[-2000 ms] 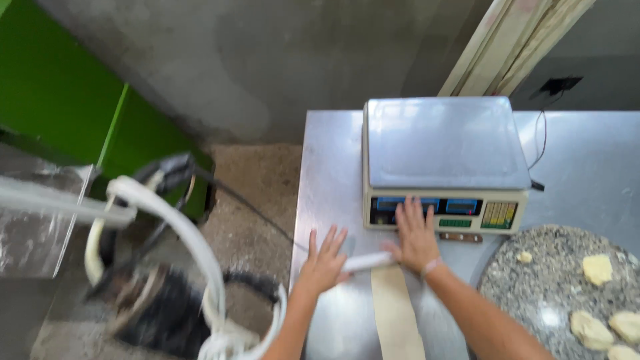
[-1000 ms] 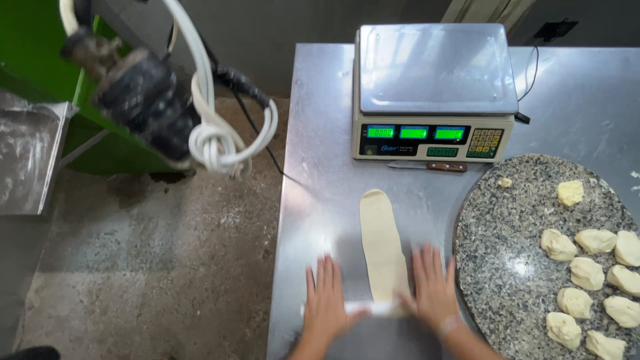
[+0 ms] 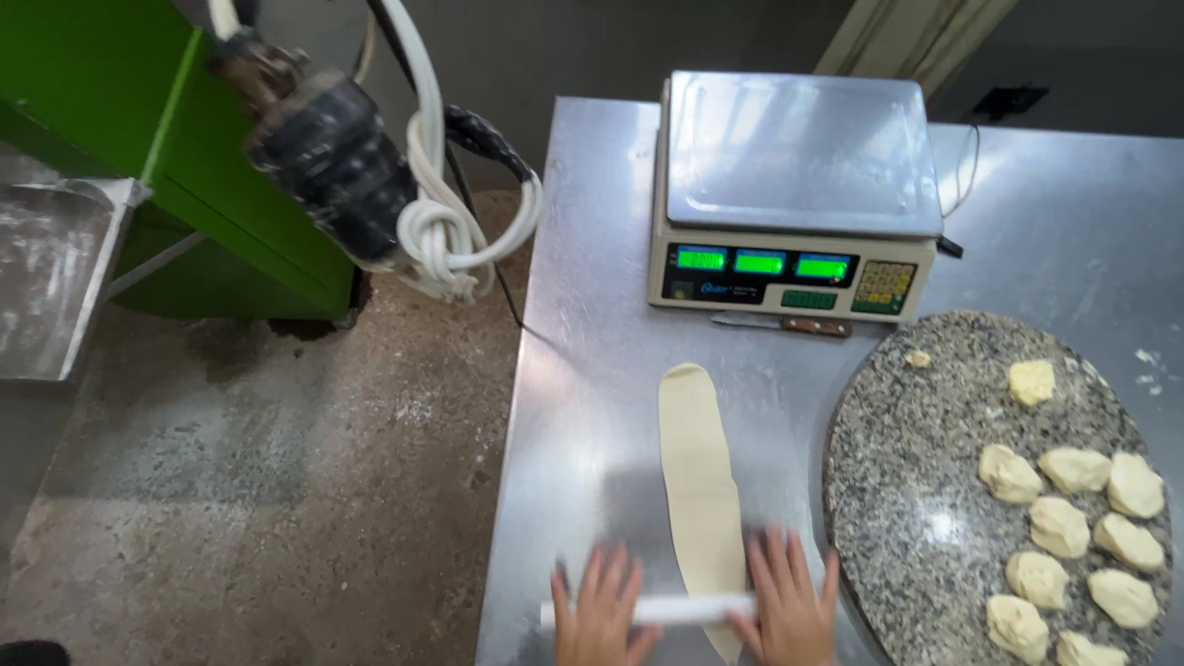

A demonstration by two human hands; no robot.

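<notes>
A long, flat strip of dough (image 3: 700,472) lies lengthwise on the steel table. Across its near end rests a thin white rolling pin (image 3: 680,609). My left hand (image 3: 599,610) lies over the pin's left part with its fingers spread forward, left of the dough. On the right end of the pin is my right hand (image 3: 788,601), fingers apart, just right of the strip. Both palms press on the pin rather than wrap around it. The dough's nearest end runs out of the frame's bottom.
A digital scale (image 3: 800,157) stands at the back of the steel table (image 3: 573,370), a wooden-handled knife (image 3: 819,326) before it. Several dough lumps (image 3: 1059,527) sit on a round granite slab (image 3: 906,481) at right. A black plug connector (image 3: 338,157) with knotted white cable (image 3: 435,231) hangs at upper left.
Two seconds ago both hands and the pin were at the strip's far end near the scale; one second ago they were at its near end, where they are now. The far part of the strip is uncovered.
</notes>
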